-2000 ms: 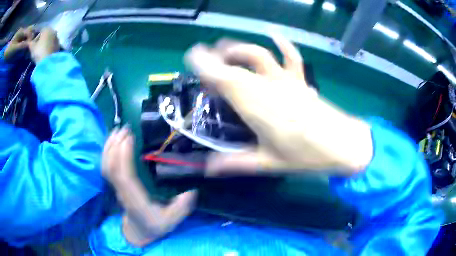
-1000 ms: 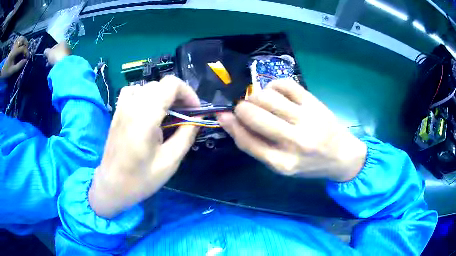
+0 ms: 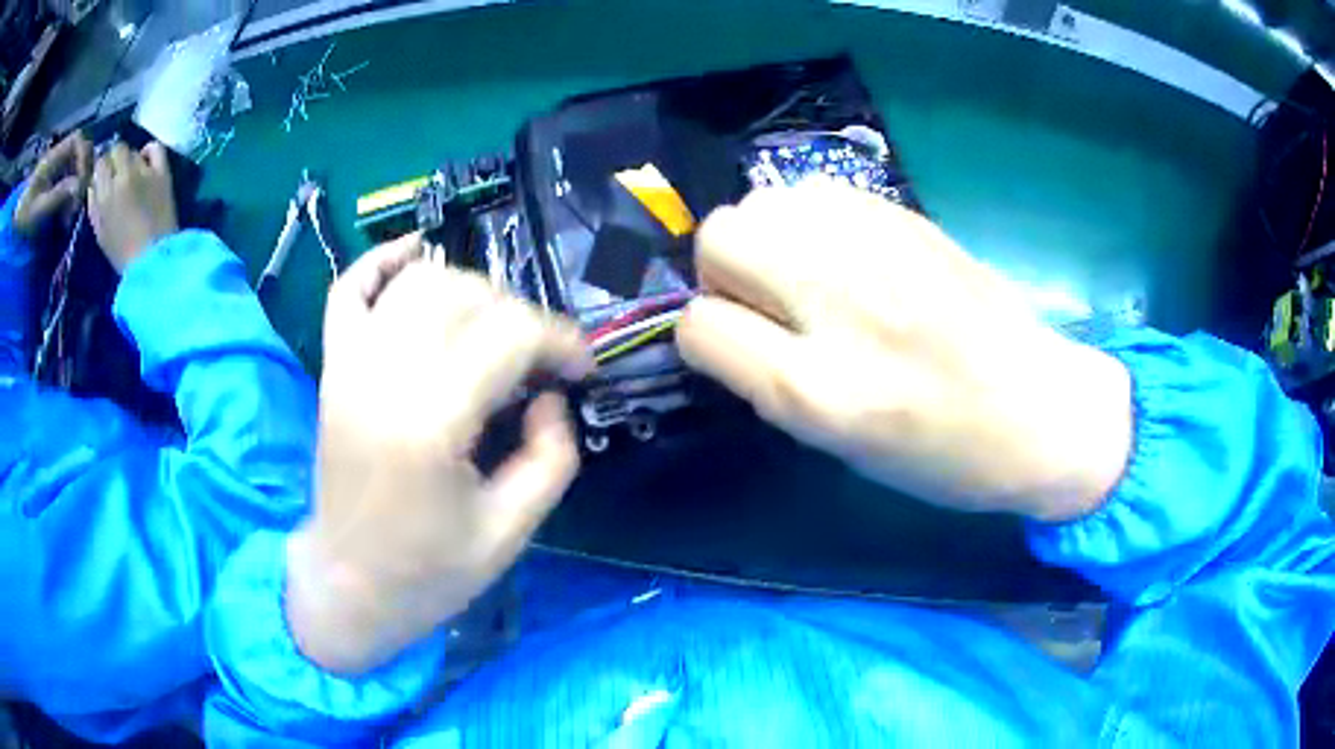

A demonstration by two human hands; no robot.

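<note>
The open black housing (image 3: pixel 586 147) lies on the green bench in front of me, with an orange label (image 3: pixel 655 199) on its black inner cover. A blue-white board (image 3: pixel 802 157) shows at its right end and a power board with a yellow block (image 3: pixel 393 196) at its left. A wire harness (image 3: pixel 638 334) of red, white and yellow wires runs along the near edge. My right hand (image 3: pixel 893 344) pinches the wires at their right end. My left hand (image 3: pixel 439 424) is at their left end, thumb and fingers apart; contact with the wires is unclear.
A white Y-shaped cable (image 3: pixel 303 230) lies left of the housing. A neighbouring worker's hands (image 3: pixel 129 201) and blue sleeve are at the far left, near a clear plastic bag (image 3: pixel 188 97). Another open unit (image 3: pixel 1300 315) stands at the right edge. A metal rail (image 3: pixel 1025 22) runs behind.
The housing has been turned, showing its black cover and board. Since one second ago, my left hand's fingers have spread, and my right hand has shifted slightly up along the wires.
</note>
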